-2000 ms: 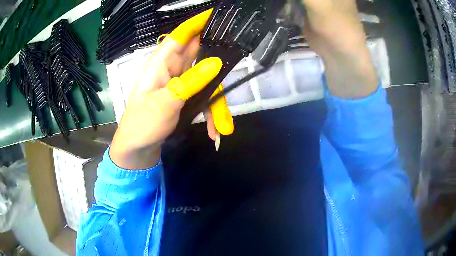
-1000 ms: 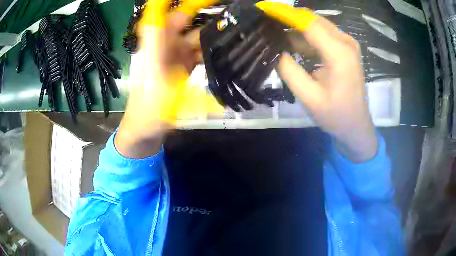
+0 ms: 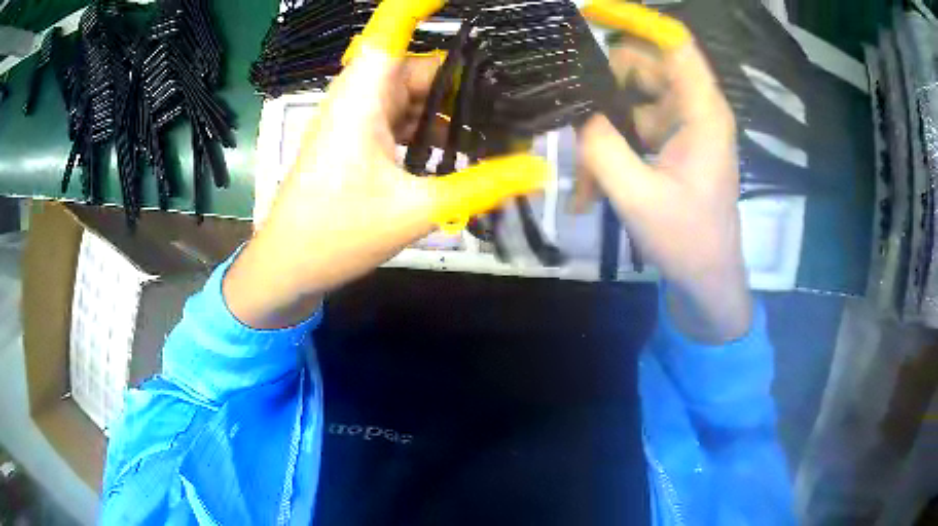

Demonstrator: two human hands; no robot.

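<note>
My left hand (image 3: pixel 355 170), with yellow finger cots, and my right hand (image 3: pixel 669 170), with a yellow cot on one finger, hold a fanned bundle of black watches (image 3: pixel 530 67) between them. Dark straps hang below the bundle, blurred. The hands are over the front part of a white compartment tray (image 3: pixel 773 241). Rows of nested black watches (image 3: pixel 309 46) lie on the tray at its back left, partly behind my left hand. The watch faces in the bundle cannot be made out clearly.
Loose piles of black watches (image 3: pixel 144 92) lie on the green bench (image 3: pixel 31 154) at the left. An open cardboard box (image 3: pixel 46 308) with a white gridded tray inside stands low left. Shiny dark items lie at the tray's right. Layered grey sheets (image 3: pixel 910 175) stand at the far right.
My right hand was raised apart two seconds ago and now grips the bundle with my left. The bundle has turned, its straps hanging lower. The view has shifted slightly.
</note>
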